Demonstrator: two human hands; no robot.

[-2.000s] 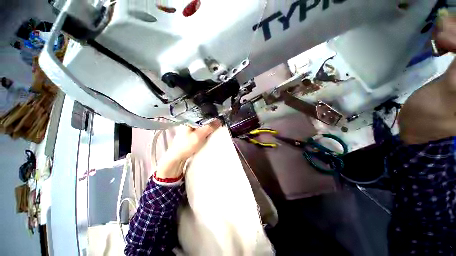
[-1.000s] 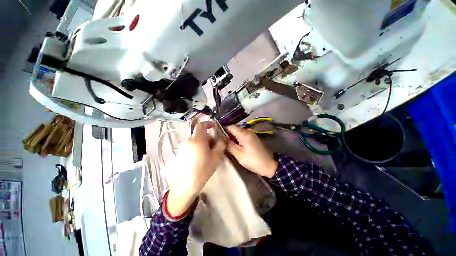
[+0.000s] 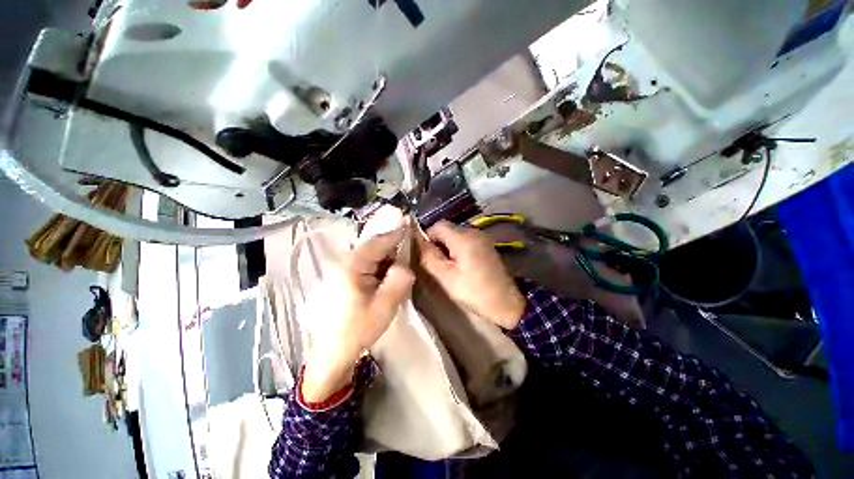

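Observation:
A cream tote bag (image 3: 412,384) hangs from the needle area of the white sewing machine (image 3: 281,103) toward my lap, its opening facing right. My left hand (image 3: 360,295) grips the bag's top edge just below the presser foot area (image 3: 407,201). My right hand (image 3: 473,276) holds the same edge from the right side, close to the left hand. The fingertips are near the dark machine bed (image 3: 448,198). The needle and the exact stitching point are hidden by the machine head and fingers.
Yellow-handled nippers (image 3: 501,230) and green-handled scissors (image 3: 623,251) lie right of my right hand. A metal bracket (image 3: 616,173) sits behind them. A round dark bin (image 3: 721,267) and a blue bin (image 3: 829,281) are at right. Cream bags with handles (image 3: 245,440) are at left.
My right hand has come from the far right to the bag's edge beside my left hand. Since one second ago, both hands have shifted slightly and the bag's opening looks wider.

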